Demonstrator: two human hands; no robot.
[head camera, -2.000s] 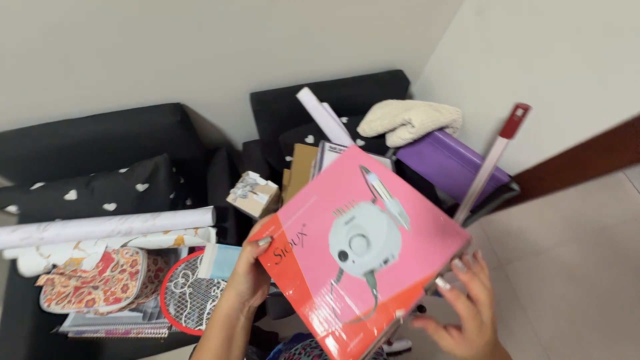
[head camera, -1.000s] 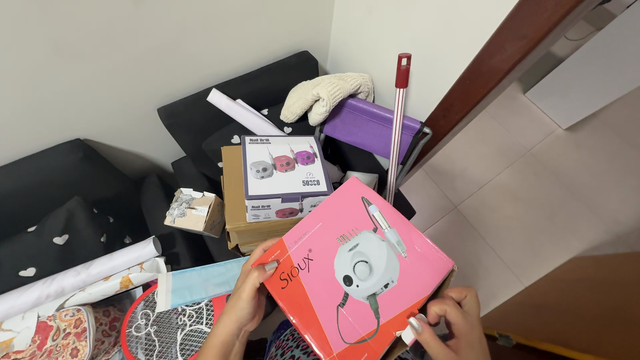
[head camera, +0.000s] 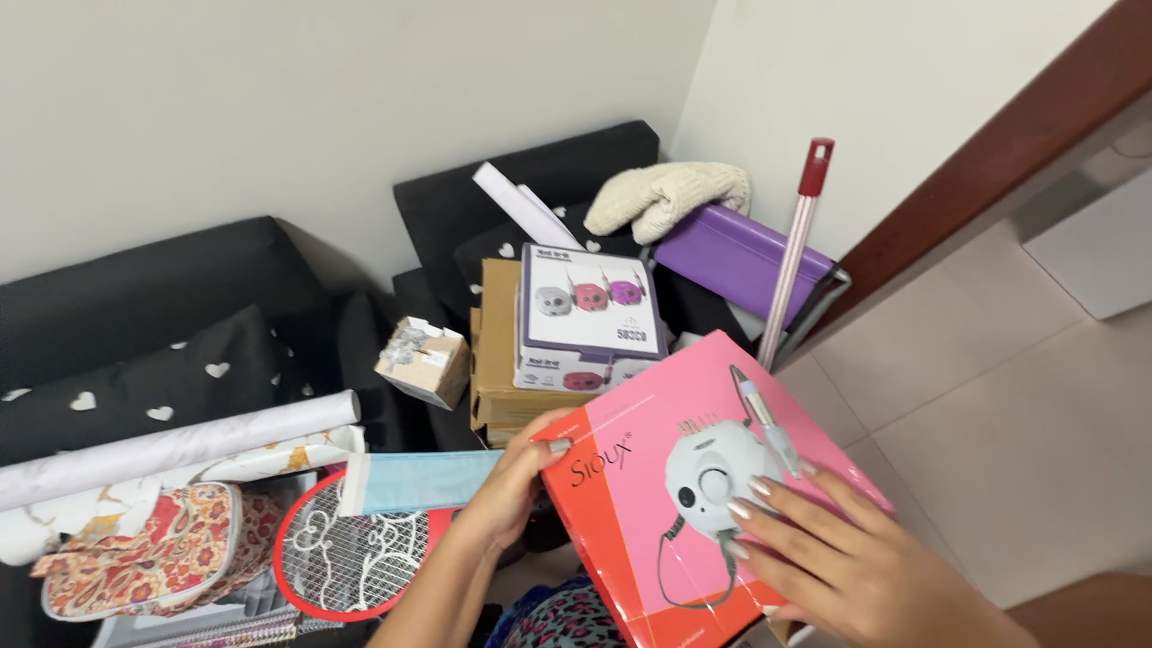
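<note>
A pink and red cardboard box (head camera: 630, 504) with a picture of a white nail drill machine is tilted in front of me. My left hand (head camera: 517, 486) grips its left upper corner, thumb on the printed face. My right hand (head camera: 828, 558) lies across the lower right of that face, fingers spread over the pictured machine; whether it also bears the box's weight I cannot tell. Beyond the box, a white and purple nail drill box (head camera: 589, 310) rests on a brown cardboard box (head camera: 498, 351).
A small taped carton (head camera: 432, 369), a light blue face mask (head camera: 423, 481), a red electric swatter (head camera: 292, 589), a floral pouch (head camera: 153, 567) and paper rolls (head camera: 198, 441) lie left. A purple folded item (head camera: 720, 252), a cream knitted item (head camera: 666, 193) and a red-capped pole (head camera: 796, 243) stand behind.
My right hand has moved from the box's lower right edge onto its printed face. My left hand keeps its hold on the left corner.
</note>
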